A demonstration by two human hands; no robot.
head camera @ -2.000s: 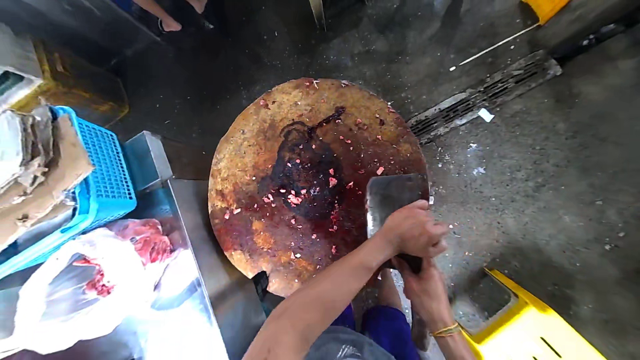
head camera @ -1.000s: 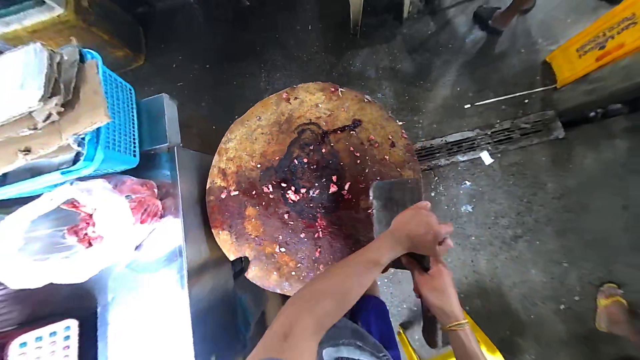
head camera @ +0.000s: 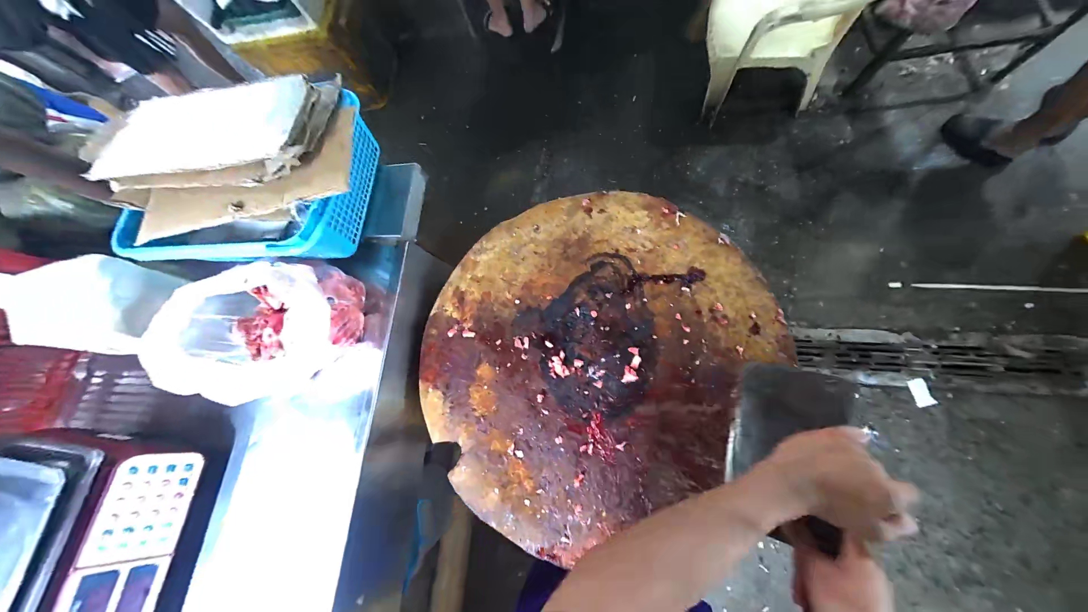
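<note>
A cleaver with a broad grey metal blade (head camera: 786, 416) lies over the right edge of a round wooden chopping block (head camera: 510, 255). My left hand (head camera: 841, 484) is over the lower part of the blade, fingers bent and blurred; whether it grips anything is unclear. Just below, my right hand (head camera: 841, 578) is closed at the dark handle (head camera: 820, 535), partly cut off by the frame's bottom edge. Small scraps of meat (head camera: 631, 365) and dark red stains are scattered on the block. To the left, an open clear plastic bag (head camera: 229, 340) holds red meat (head camera: 263, 327).
A metal counter (head camera: 285, 501) runs along the left, bearing a blue plastic basket (head camera: 361, 161) with cardboard (head camera: 204, 127). A white plastic chair (head camera: 778, 42) stands behind the block. A person's foot (head camera: 977, 140) is at upper right. A floor drain grate (head camera: 918, 357) extends right from the block.
The view has shifted, bringing more of the counter and the chair into sight and leaving out the yellow stool. Both my hands remain by the cleaver at the block's right edge.
</note>
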